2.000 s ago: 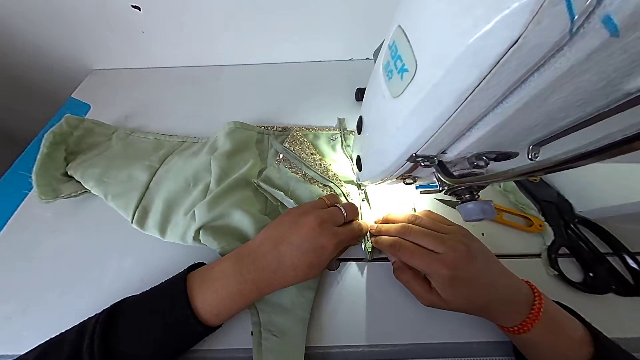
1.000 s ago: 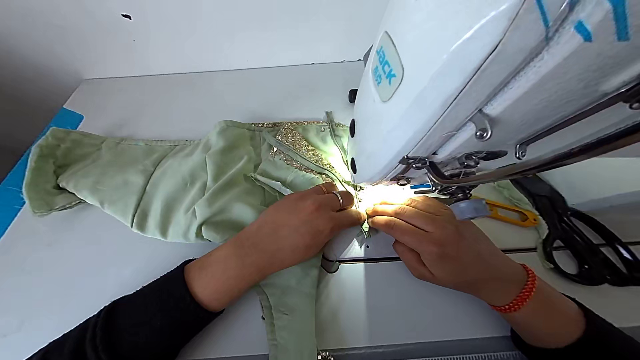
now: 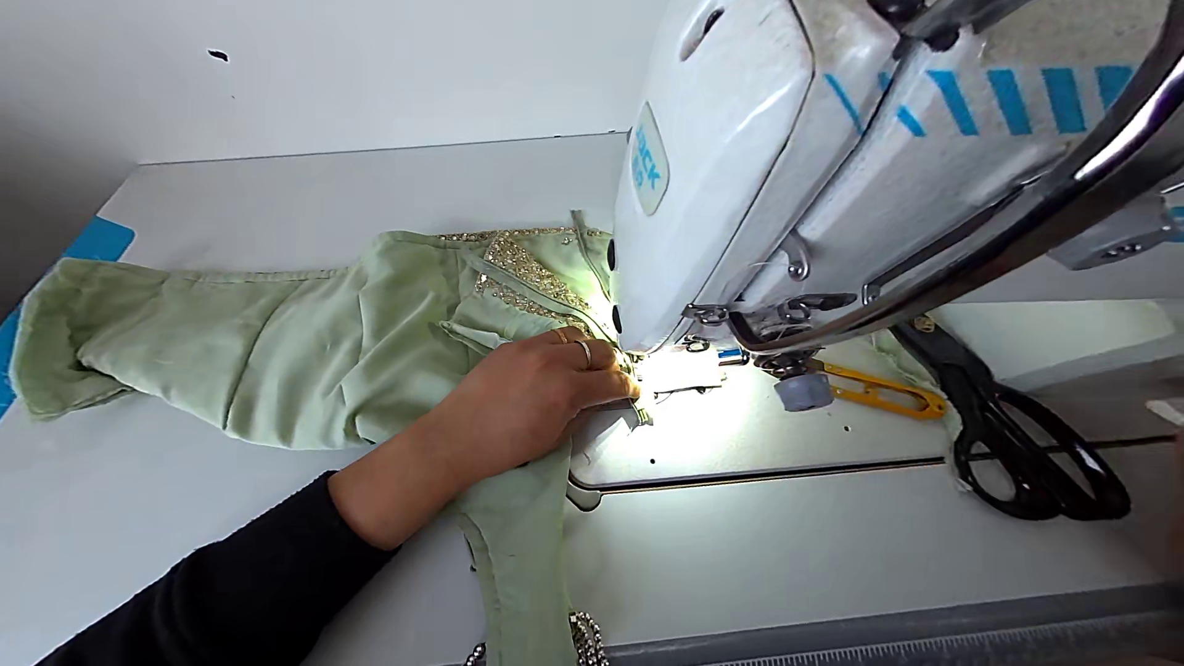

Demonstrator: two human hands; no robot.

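A pale green garment point(image 3: 305, 351) with gold glitter trim point(image 3: 527, 268) lies on the table left of a white Jack sewing machine point(image 3: 721, 176). My left hand point(image 3: 536, 398), wearing a ring, presses and pinches the garment's edge beside the brightly lit needle area. The needle itself is lost in the glare. A strip of the garment hangs down over the table's front, below my left hand. My right hand is out of view.
Black-handled scissors point(image 3: 1008, 425) and a yellow plastic-handled tool point(image 3: 888, 390) lie right of the needle area. A metal ruler point(image 3: 925, 640) runs along the front edge. A bead chain point(image 3: 587, 638) hangs near the garment strip. Something blue point(image 3: 100, 240) is at the left edge.
My right hand, earlier at the needle area beside my left hand, has left the view. My left hand remains on the garment. The view has shifted.
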